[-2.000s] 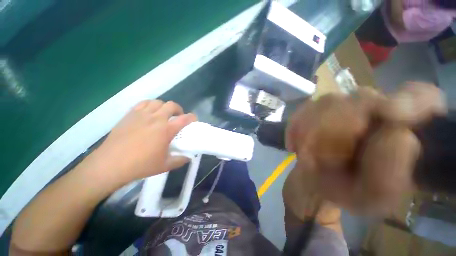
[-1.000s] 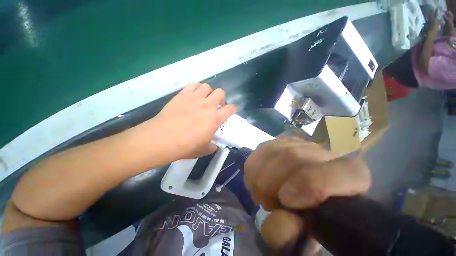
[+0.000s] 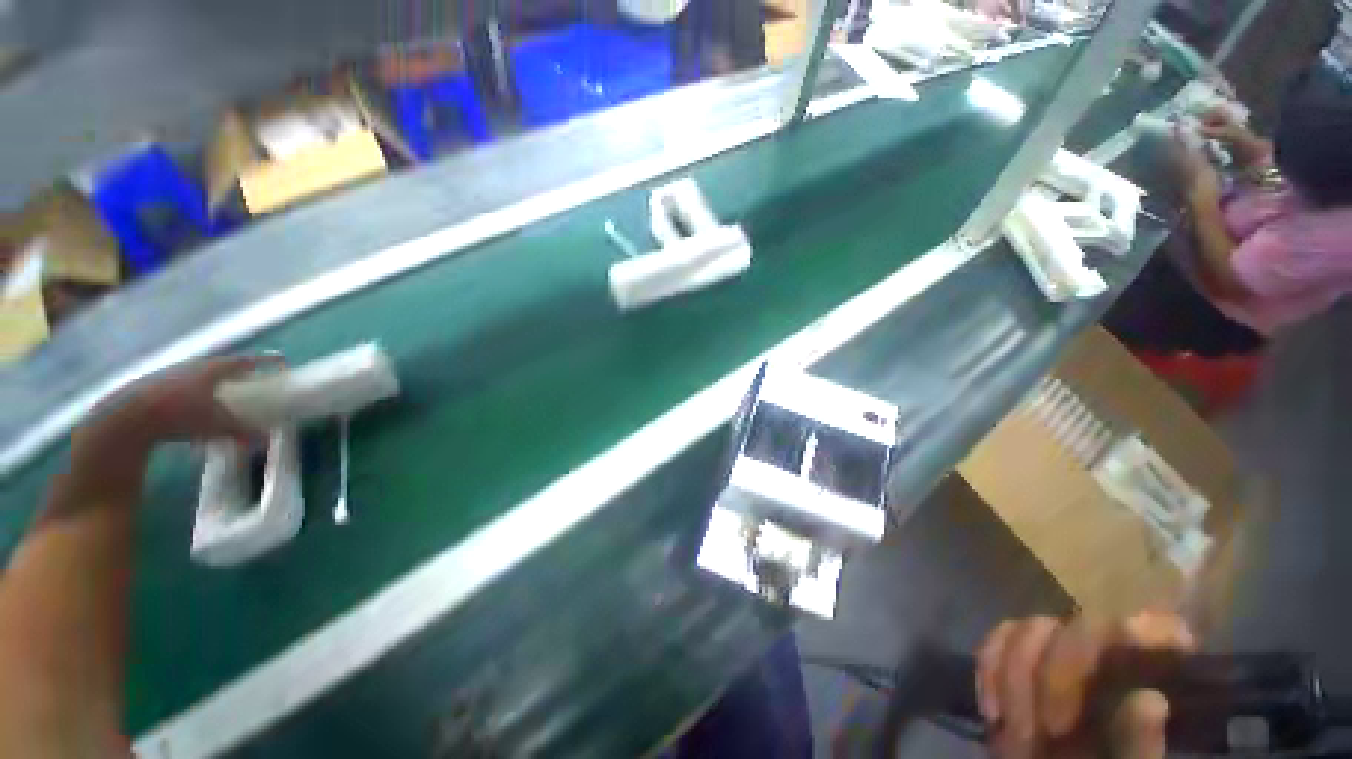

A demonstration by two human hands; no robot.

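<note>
My left hand (image 3: 178, 403) is at the left over the green conveyor belt (image 3: 489, 430). It grips the end of a white loop-handled housing (image 3: 319, 386), whose loop and thin lead point towards me. My right hand (image 3: 1075, 685) is at the lower right, wrapped around the black electric screwdriver (image 3: 1238, 697), clear of the housing. Another white housing (image 3: 682, 267) lies on the belt ahead. The black-and-white screw feeder (image 3: 808, 472) stands on the dark ledge between my hands.
White housings (image 3: 1071, 223) are piled on the ledge beside a metal post (image 3: 1056, 126). An open carton (image 3: 1105, 482) of white parts is at the right. A person in pink (image 3: 1290, 260) sits beyond. Blue stools (image 3: 148, 208) and cartons are across the belt.
My left hand has carried the housing from the ledge to over the belt. My right hand has drawn the screwdriver away to the lower right. The view has swung up, showing more of the belt.
</note>
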